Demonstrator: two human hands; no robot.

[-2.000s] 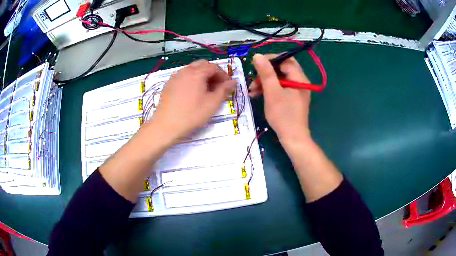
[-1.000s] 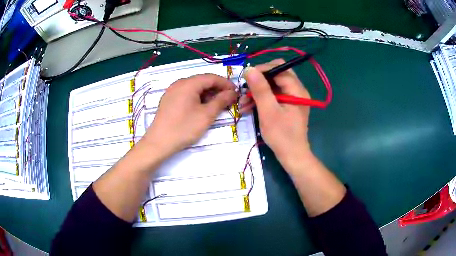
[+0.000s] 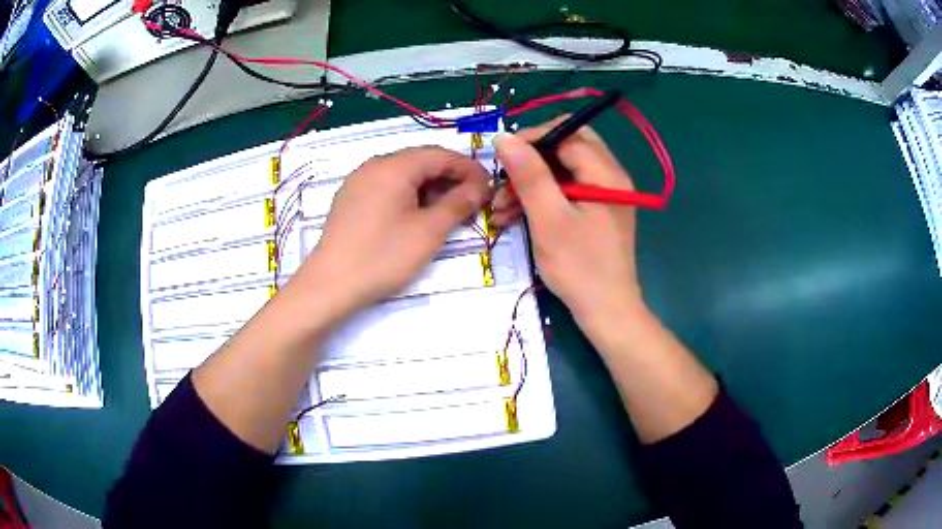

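Observation:
My right hand [image 3: 578, 207] holds the red test probe [image 3: 620, 195] and the black test probe [image 3: 578, 120], their tips converging near my left fingertips. My left hand [image 3: 398, 222] pinches thin battery lead wires at the probe tips; the wire ends are mostly hidden by the fingers. The white blister tray [image 3: 413, 452] lies under both hands, with pouch cells [image 3: 413, 422] in two columns of slots. Yellow tape [image 3: 511, 414] marks the wire ends of the cells. A blue band [image 3: 479, 122] joins the probe cables at the tray's back edge.
Stacked filled trays [image 3: 83, 300] stand at the left, others [image 3: 922, 155] at the right edge. The beige-white tester [image 3: 124, 41] is at the back left. Red and black probe cables [image 3: 341, 70] run from it to the probes. Black cable [image 3: 547, 43] lies at the back. A red stool [image 3: 888, 429] shows lower right.
The view has shifted, with the tray lower and further left than two seconds ago. The probe tips have moved from beside the tray to my left fingertips.

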